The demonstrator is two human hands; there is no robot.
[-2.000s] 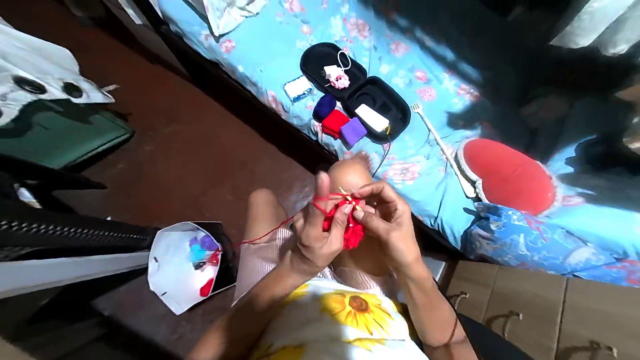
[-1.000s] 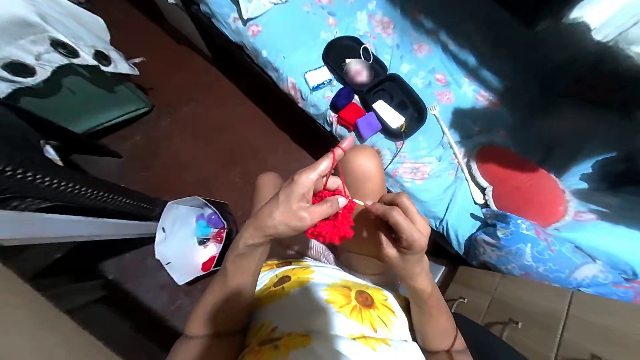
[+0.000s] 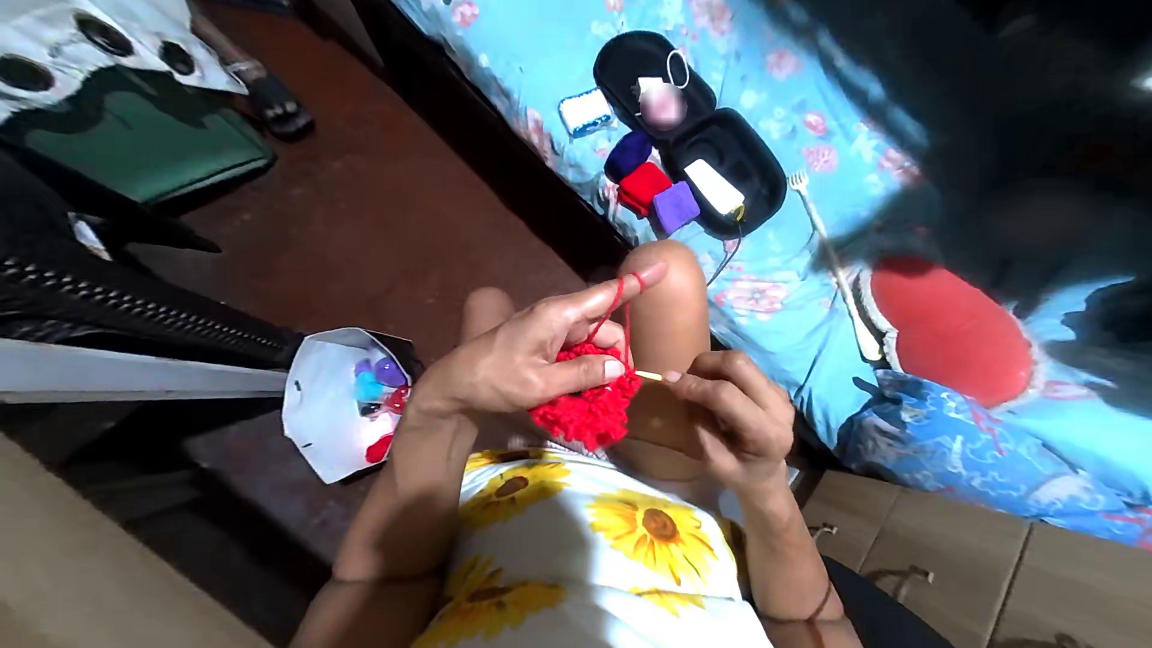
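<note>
My left hand (image 3: 531,351) pinches a red crocheted piece (image 3: 589,409) between thumb and fingers. Its raised index finger carries a loop of red yarn (image 3: 627,310) that runs down to the work. In my right hand (image 3: 742,409) is a thin pale-yellow crochet hook (image 3: 650,375), its tip at the right edge of the red piece. Both hands are over my lap, by my bare knee (image 3: 666,279). The fingers hide part of the hook and of the stitches.
On the floral bed sheet lie an open black case (image 3: 769,175), small red (image 3: 644,187) and purple (image 3: 675,207) bundles, a backscratcher (image 3: 832,247) and a red cushion (image 3: 954,333). A white container (image 3: 310,405) stands at left. A person's sandalled foot (image 3: 277,106) shows upper left.
Two seconds ago both hands were together at the red piece, fingers close to each other. Since then my left index finger has risen with yarn around it, and my right hand has drawn apart to the right.
</note>
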